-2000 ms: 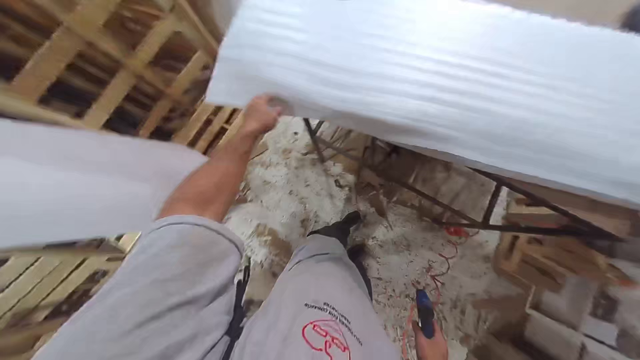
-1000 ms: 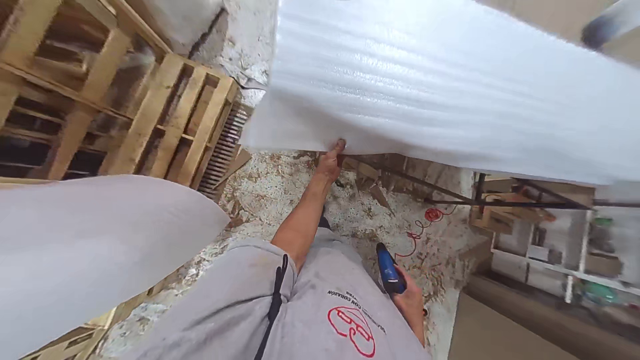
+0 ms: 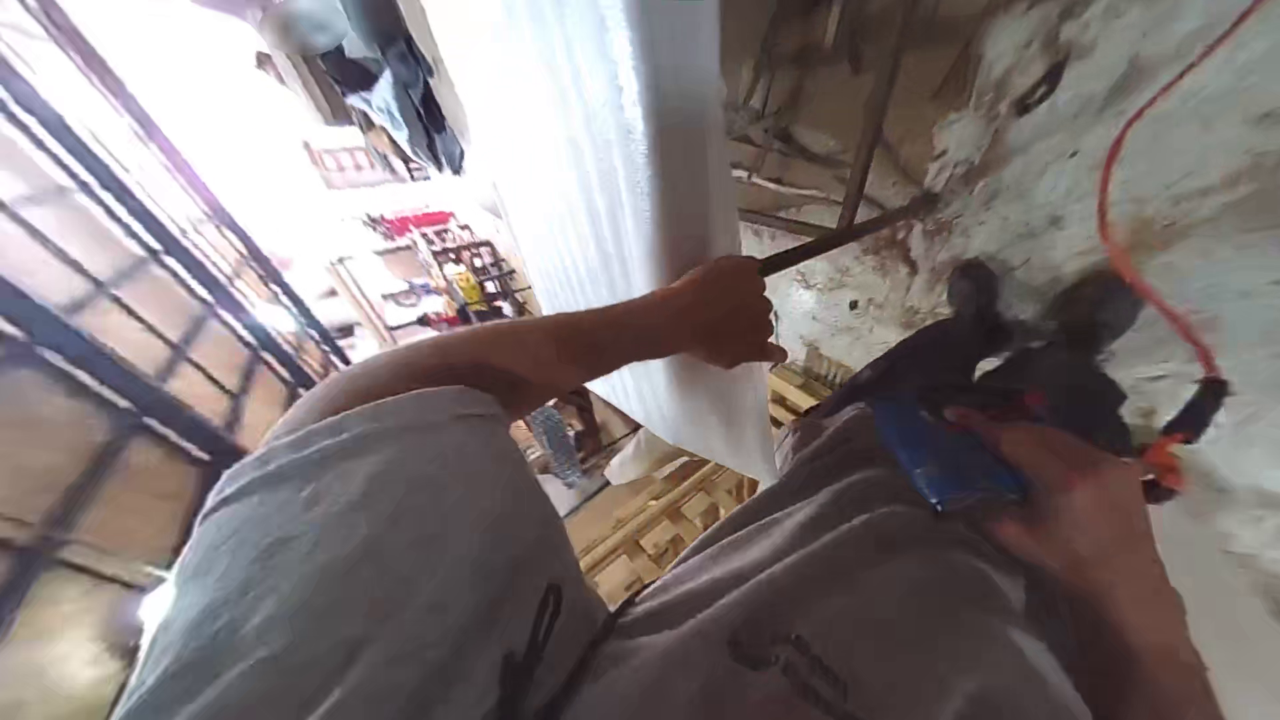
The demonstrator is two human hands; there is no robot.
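A long white foam sheet (image 3: 600, 200) lies over a metal-framed table and hangs past its edge. My left hand (image 3: 722, 312) is at the sheet's edge with curled fingers, beside a dark metal bar (image 3: 845, 235) of the frame; whether the fingers pinch the sheet cannot be told. Low at the right, my right hand (image 3: 1065, 480) is closed round a blue air tool (image 3: 945, 455), blurred, its exact kind unclear. A red coiled air hose (image 3: 1115, 190) reaches its coupling (image 3: 1185, 425) beside that hand.
Wooden pallets (image 3: 660, 520) lie below the sheet's hanging end. A dark metal-framed glazed partition (image 3: 130, 300) stands at the left, with loaded shelves (image 3: 470, 270) farther back. My shoes (image 3: 975, 290) are on the stained floor (image 3: 1200, 240).
The view has swung round strongly. My left hand is still at the sheet's edge, and the blue tool has stayed in my right hand. The partition and shelves have come into view.
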